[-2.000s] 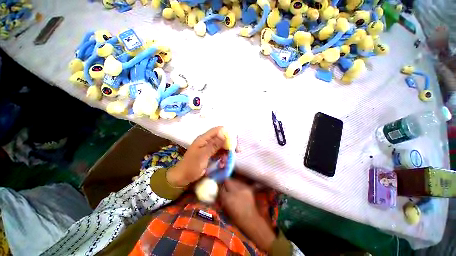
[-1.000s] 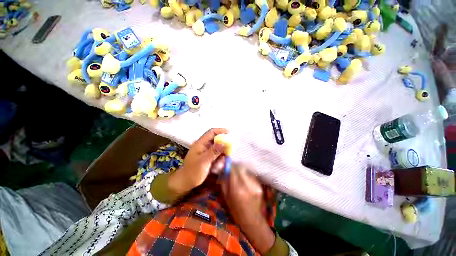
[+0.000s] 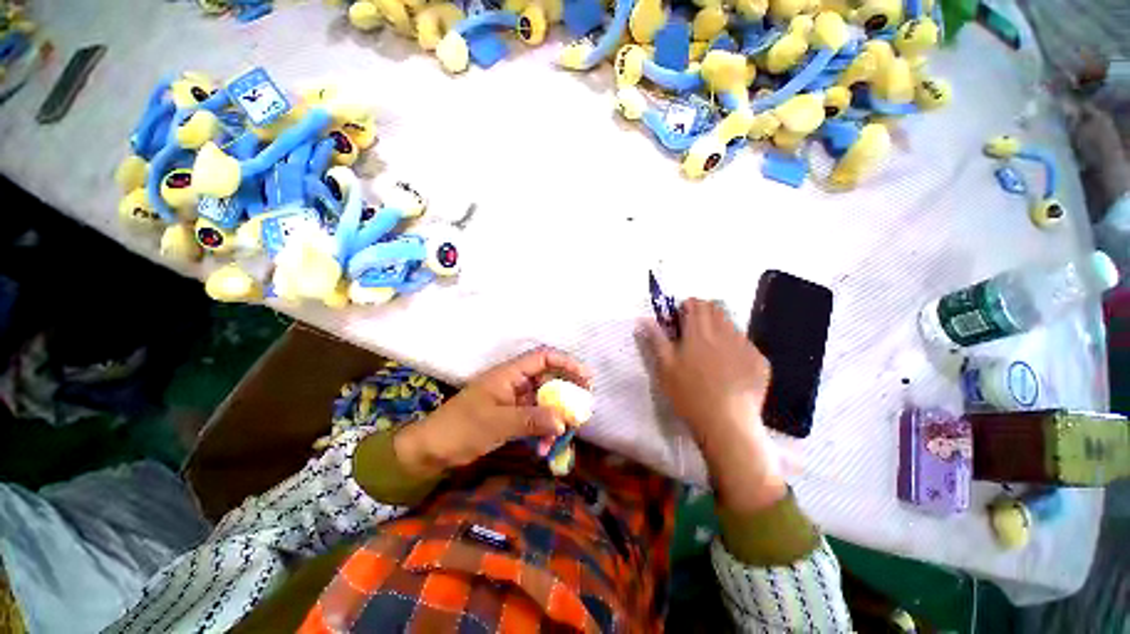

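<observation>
My left hand point(image 3: 502, 403) holds a blue and yellow plush piece by its pale yellow knob point(image 3: 566, 403) over the table's front edge. Part of its blue tube and a lower yellow end show below the fingers. My right hand point(image 3: 713, 372) is on the table, with thumb and fingers around the handle of the dark thread snips point(image 3: 662, 297). The blades point away from me; the hand hides the handle's rear part. No needle or thread can be made out.
A black phone point(image 3: 793, 352) lies right beside my right hand. Plush piles lie at left point(image 3: 279, 186) and far side point(image 3: 768, 87). A bottle point(image 3: 979, 312), white-lidded jar point(image 3: 1001, 382), purple tin point(image 3: 934, 461) and dark box point(image 3: 1016, 448) stand at right.
My right hand has left the plush piece and moved right and forward to the snips. My left hand still holds the piece, now slightly lower. The view has shifted a little.
</observation>
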